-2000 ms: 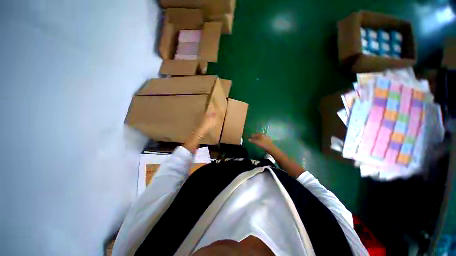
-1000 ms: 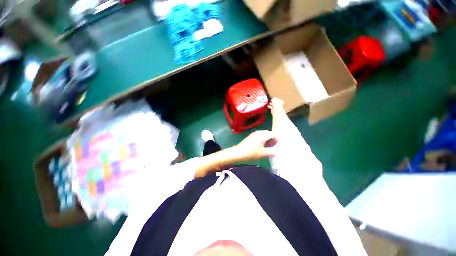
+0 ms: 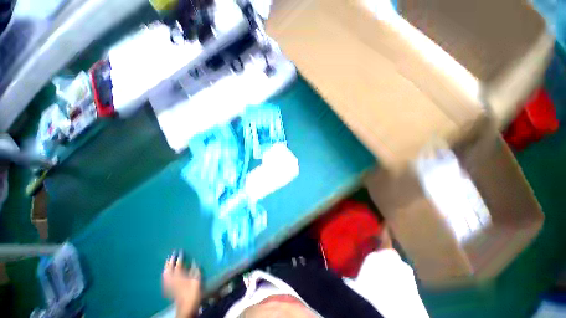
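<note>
The picture is blurred. Blue keycap frames [image 3: 214, 164] lie in a loose, overlapping pile on the green bench top [image 3: 130, 217]. A white keycap block [image 3: 273, 174] lies at the pile's right side. My left hand [image 3: 181, 282] is at the bench's front edge, left of the pile, with its fingers apart and nothing seen in it. My right hand [image 3: 386, 238] is small and blurred, beside the red stool and the lower carton's near side; its fingers and whether it holds anything cannot be told.
A large open carton [image 3: 372, 81] stands over the bench's right side. A lower open carton [image 3: 428, 248] holds white sets [image 3: 456, 195]. A red stool [image 3: 350, 239] is under the bench edge. A white parts tray [image 3: 217, 93] lies at the back, and bagged items [image 3: 61, 276] at the left.
The view has turned from the floor and cartons to the bench, which is now close in front. My left hand has moved from in front of my body to the bench's front edge.
</note>
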